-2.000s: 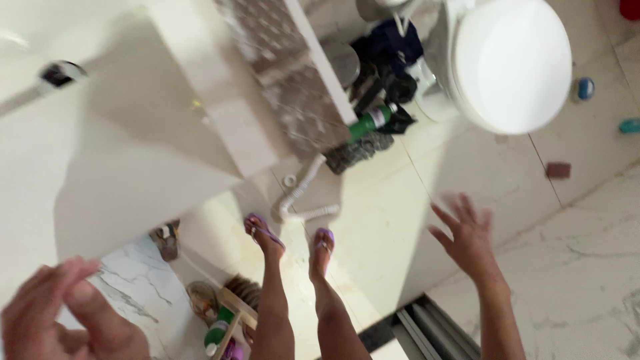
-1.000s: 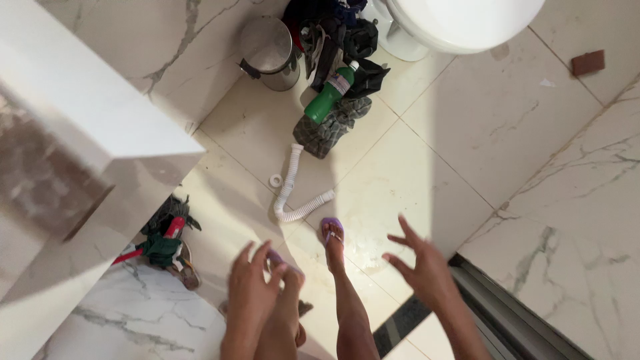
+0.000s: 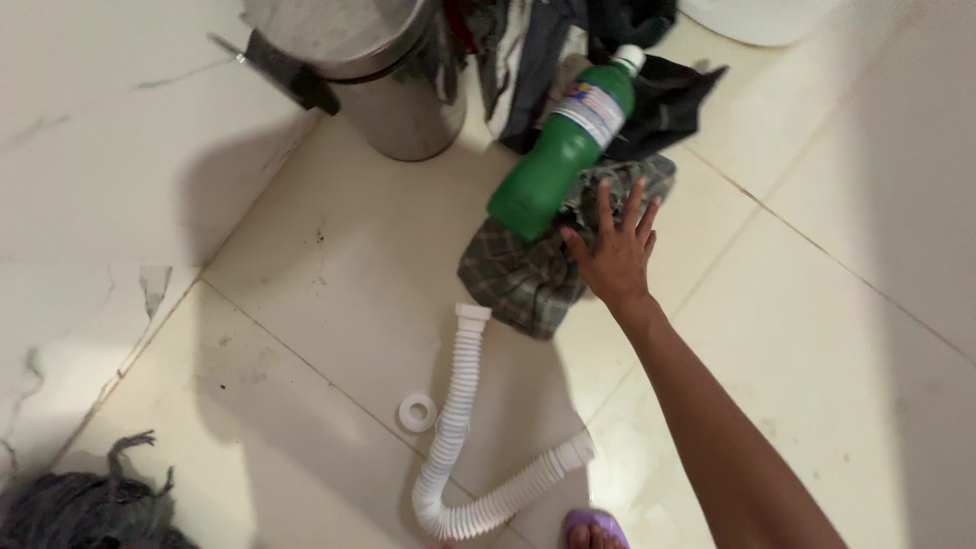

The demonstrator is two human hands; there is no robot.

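Observation:
My right hand (image 3: 619, 255) is spread, fingers apart, over or against the bunched plaid cloth (image 3: 526, 282); whether it touches the cloth cannot be told. Just left of its fingertips a green plastic bottle (image 3: 560, 145) with a white cap lies slanted on that cloth. Below, a white corrugated drain hose (image 3: 457, 427) lies bent on the tiled floor, with a white plastic ring (image 3: 417, 412) beside it. Only what may be a fingertip shows at the bottom edge near the hose's bend; my left hand is otherwise out of sight.
A metal pedal bin (image 3: 396, 99) stands at the upper left, near the marble-patterned wall. Dark clothes and a black bag (image 3: 671, 107) are heaped beside it. A white toilet base (image 3: 770, 19) is at the top right. Dark mop-like strands (image 3: 84, 511) lie lower left; a foot in a purple sandal (image 3: 595, 530) is below.
The view has moved in closer to the floor. My right hand has reached out to the plaid cloth by the bottle. My left hand, seen earlier, has nearly left the view.

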